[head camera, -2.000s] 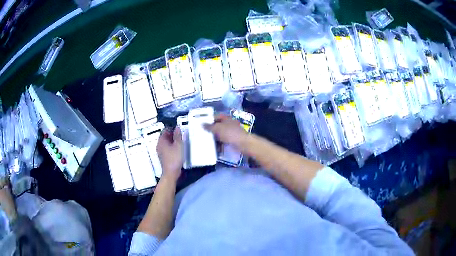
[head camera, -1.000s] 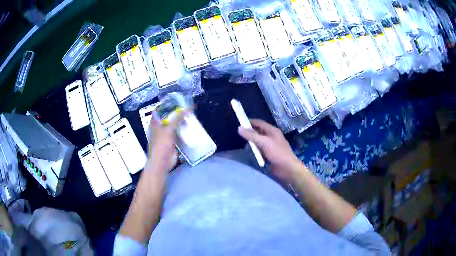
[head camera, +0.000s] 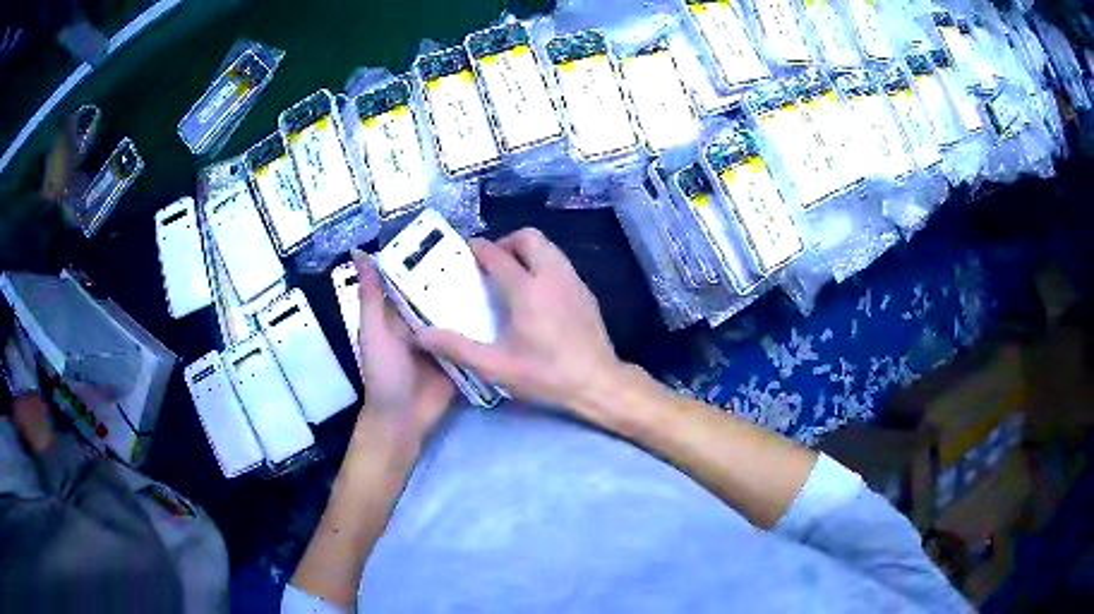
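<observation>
A white top cover with a dark slot near its upper end lies over an open shell, of which only a thin edge shows beneath. My left hand holds the pair from below and the left. My right hand grips its right side, thumb across the lower part. Both hands are bare. More white covers lie to the left on the black work mat. One cover is partly hidden behind my left hand.
Bagged open shells with yellow strips stand in rows behind and right. A pale grey box with buttons is at left, beside another person's arm and hand. White scraps litter the blue floor; cartons lie lower right.
The cover in my right hand has come left onto the shell in my left hand, and both hands now hold them together. Another person's hands have appeared at left, and one more bagged shell shows there.
</observation>
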